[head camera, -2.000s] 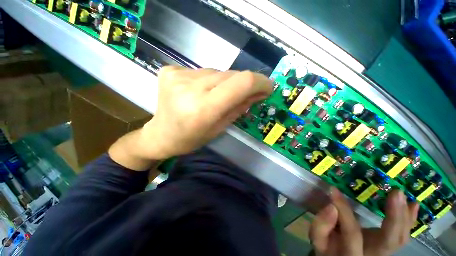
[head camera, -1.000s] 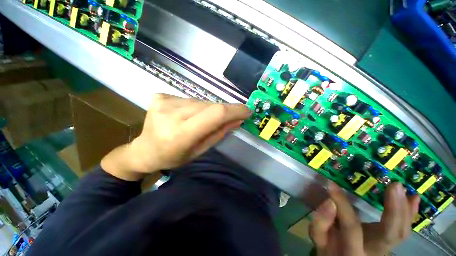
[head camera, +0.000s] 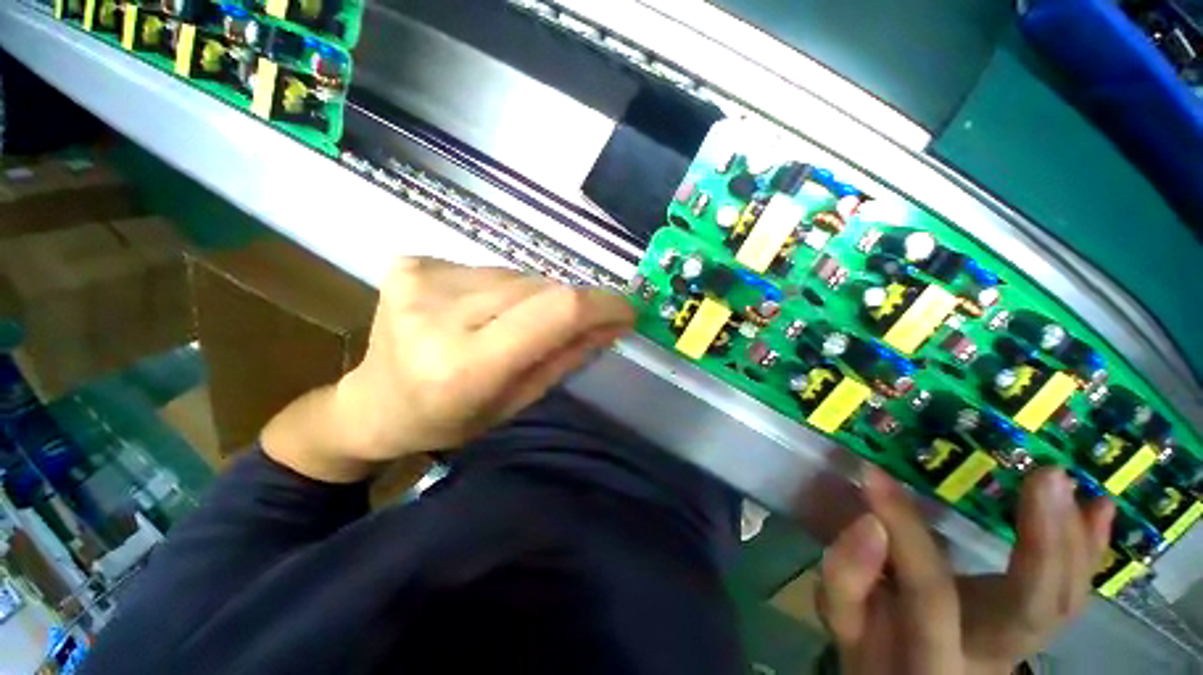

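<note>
A populated PCB panel [head camera: 818, 313] lies on the conveyor at the right, with yellow-topped transformers, pale-topped capacitors and small blue parts. My left hand [head camera: 455, 363] is over the near rail [head camera: 726, 415], its fingers together and fingertips at the panel's near left corner. Its thumb and any grip are hidden. My right hand [head camera: 970, 580] is at the lower right, cut off by the picture's edge. Its fingers are spread, with tips over the near rail and the panel's near edge. No separate object shows in it.
A second populated panel [head camera: 301, 116] lies upper left on the conveyor. A black plate [head camera: 649, 161] lies between the panels, left of the nearer one. The conveyor chain [head camera: 455, 227] runs inside the near rail. A blue bin [head camera: 1121, 79] is upper right; a cardboard box [head camera: 271, 356] stands lower left.
The nearer panel has shifted slightly left along the conveyor. My left hand has moved left and down, uncovering the panel's left corner and more chain. My right hand has stayed nearly in place.
</note>
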